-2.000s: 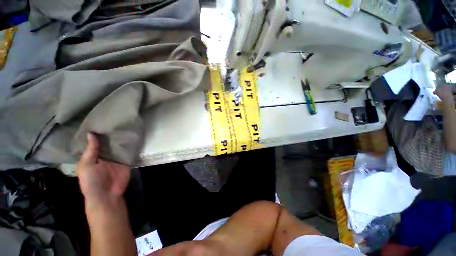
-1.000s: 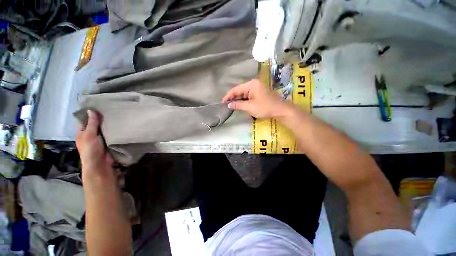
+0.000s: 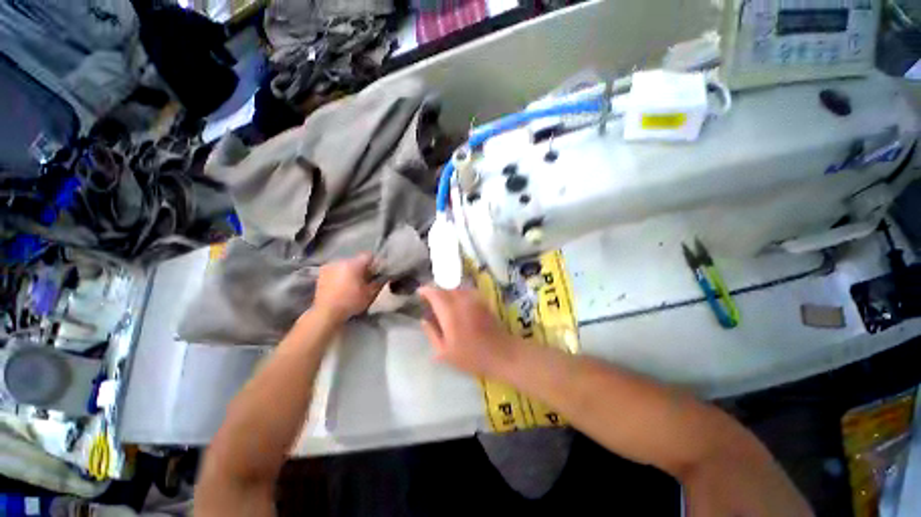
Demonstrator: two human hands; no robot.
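A large taupe garment piece [image 3: 348, 172] lies bunched on the white machine table, left of the sewing machine head [image 3: 707, 151]. My left hand [image 3: 346, 287] grips the cloth, fingers closed on it. My right hand [image 3: 459, 325] is at the cloth's right edge, beside the white oblong lamp [image 3: 444, 252]; its fingertips touch the cloth, partly blurred. The presser foot area is mostly hidden behind the machine head. Yellow printed tape [image 3: 550, 293] lies on the machine bed, partly under my right forearm.
Thread snips [image 3: 712, 285] and a small tan block [image 3: 822, 316] lie right of the needle area. A black tray [image 3: 889, 299] is at the right. A control panel [image 3: 803, 40] stands on the machine. Dark cloth heaps [image 3: 131, 192] and yellow scissors [image 3: 98, 454] are at the left.
The view has shifted, showing more of the machine's top. The cloth went from held stretched between both hands to bunched. My left hand has moved right, closer to my right hand.
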